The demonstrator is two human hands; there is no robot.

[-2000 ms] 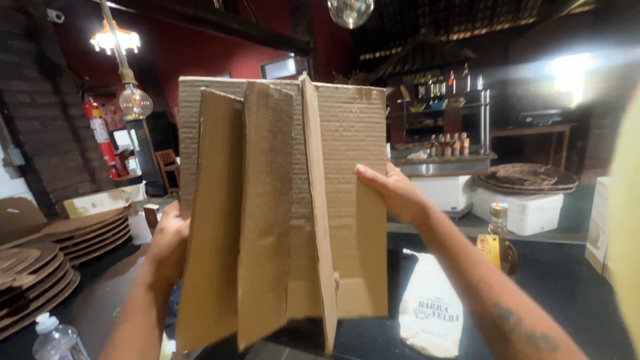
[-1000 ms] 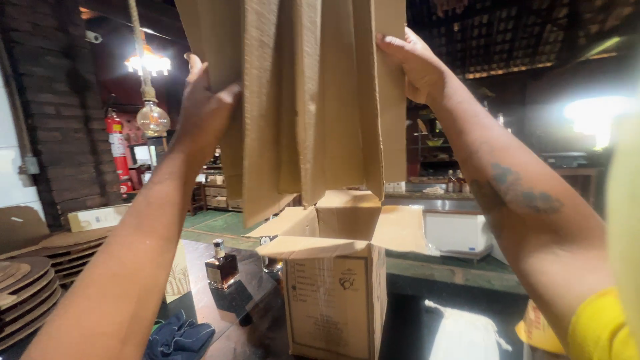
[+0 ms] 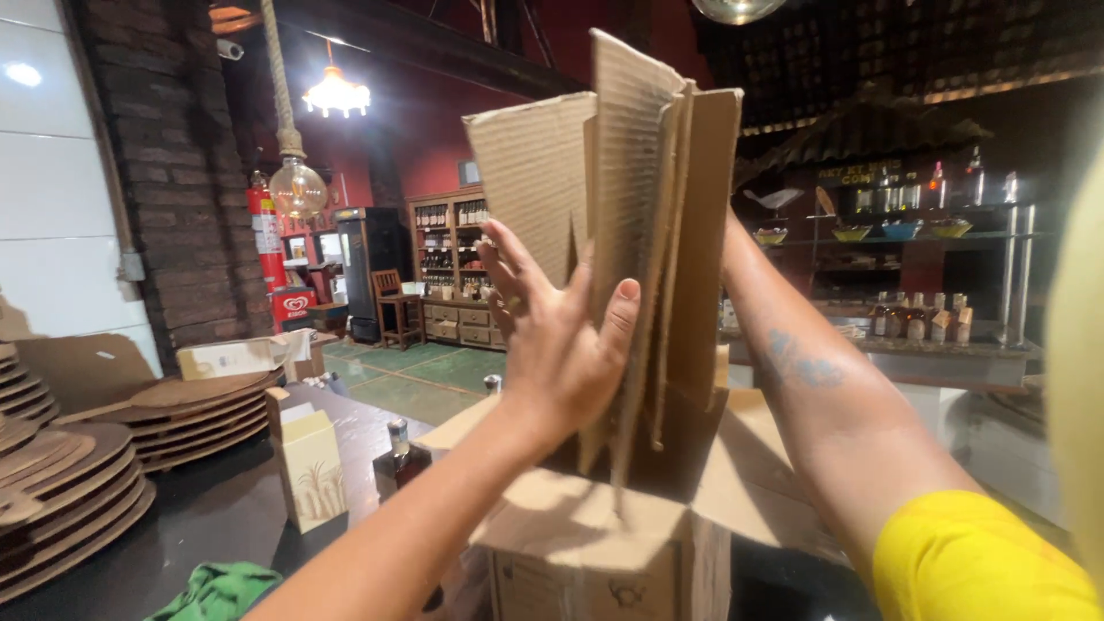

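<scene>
A folded corrugated cardboard divider (image 3: 638, 216) stands upright over an open cardboard box (image 3: 595, 578), its lower end within the box's mouth. My left hand (image 3: 561, 336) lies against the divider's left side, fingers spread. My right forearm reaches behind the divider's right side; that hand is hidden by the cardboard. The box's flaps (image 3: 768, 466) are spread outward. Left of the box, partly behind my left forearm, is a dark glass bottle (image 3: 399, 461).
A pale printed carton (image 3: 312, 470) stands on the dark table (image 3: 216, 509). Stacked round wooden boards (image 3: 203, 414) fill the left side, with a green cloth (image 3: 220, 591) at the near edge. A glass bulb (image 3: 298, 188) hangs on a rope at upper left.
The divider has come down from above the box into its mouth and is more folded together. My left hand has moved from its outer edge onto its side.
</scene>
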